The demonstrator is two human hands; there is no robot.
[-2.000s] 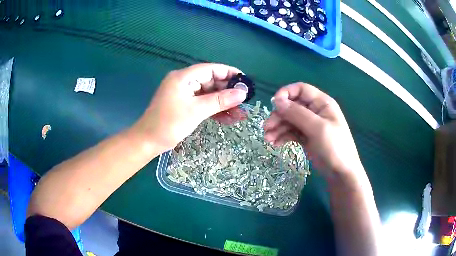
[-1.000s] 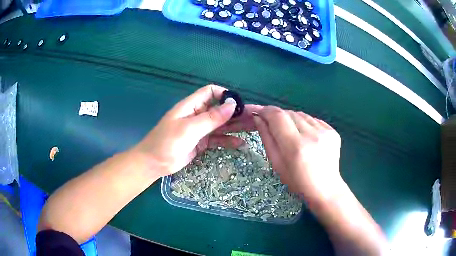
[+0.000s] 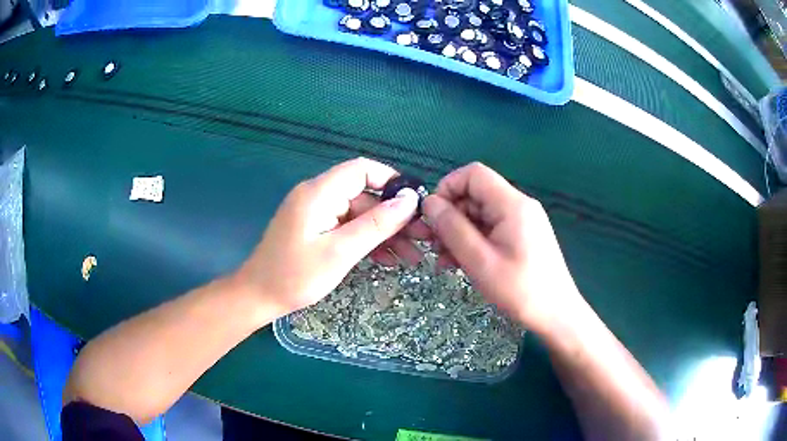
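Observation:
My left hand (image 3: 324,228) holds a round black part (image 3: 401,187) with a pale centre between thumb and fingers. My right hand (image 3: 496,237) is at the right edge of that part, its thumb and index finger pinched together. A tiny bright sliver seems to show at these fingertips, mostly hidden. Both hands are above a clear plastic box (image 3: 324,349) heaped with small metal pieces (image 3: 414,323). The hands cover the box's far side.
A blue tray (image 3: 557,90) of black discs is at the back; another blue tray (image 3: 129,17) is back left. Several discs (image 3: 110,69) stand in a row at far left. A white scrap (image 3: 147,189), a curved scrap (image 3: 89,267) and a plastic bag (image 3: 12,237) are left. A cardboard box (image 3: 772,267) is right.
My right hand's fingertips have moved from over the box to the edge of the black part. My left hand still holds the part. The view has shifted slightly.

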